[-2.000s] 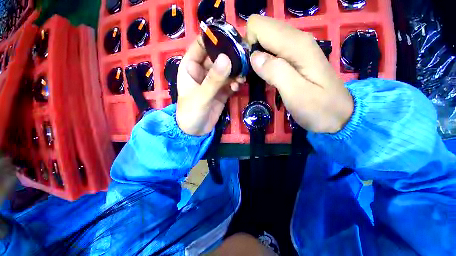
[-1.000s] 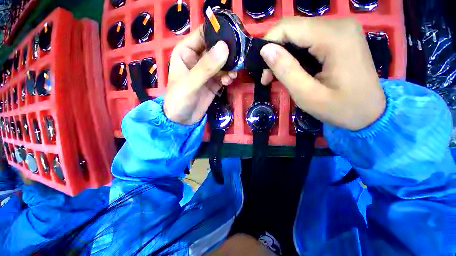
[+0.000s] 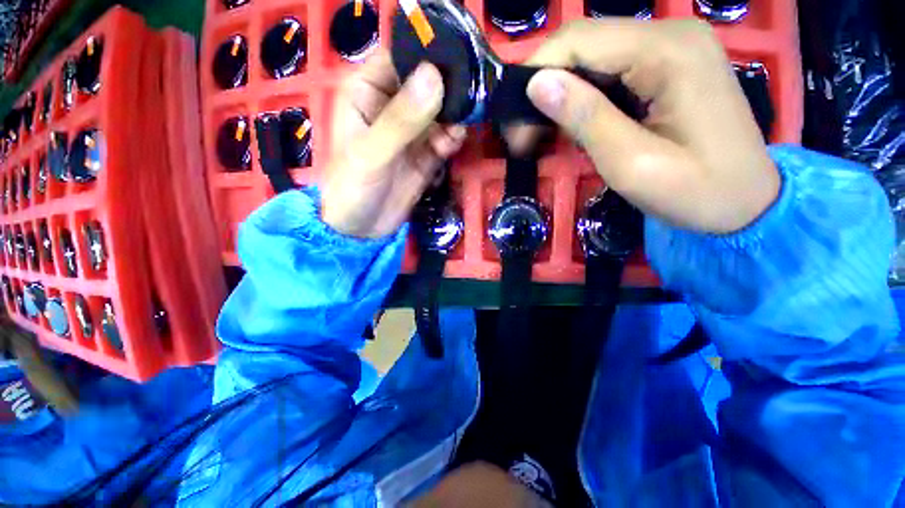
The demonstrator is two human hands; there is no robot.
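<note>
My left hand (image 3: pixel 382 149) holds a watch head (image 3: pixel 437 60) by its rim above the red foam tray (image 3: pixel 233 201). The head's dark face is turned to the left, with an orange pull tab (image 3: pixel 418 24) on it. My right hand (image 3: pixel 665 124) pinches a black watch strap (image 3: pixel 514 93) between thumb and fingers. The strap's end meets the right rim of the head; whether it is attached is hidden. Strapped watches, among them one at the middle (image 3: pixel 518 228), lie in the near row with straps hanging over the tray's edge.
A stack of red foam trays (image 3: pixel 139 198) filled with watch heads stands at the left. A shiny clear plastic bag with black contents (image 3: pixel 873 99) lies at the right. Another person's blurred arm (image 3: pixel 40 372) shows at the lower left.
The watch head has come to meet a black strap, and my right hand has moved right along that strap. The stacked trays show more fully at the left as the view has shifted.
</note>
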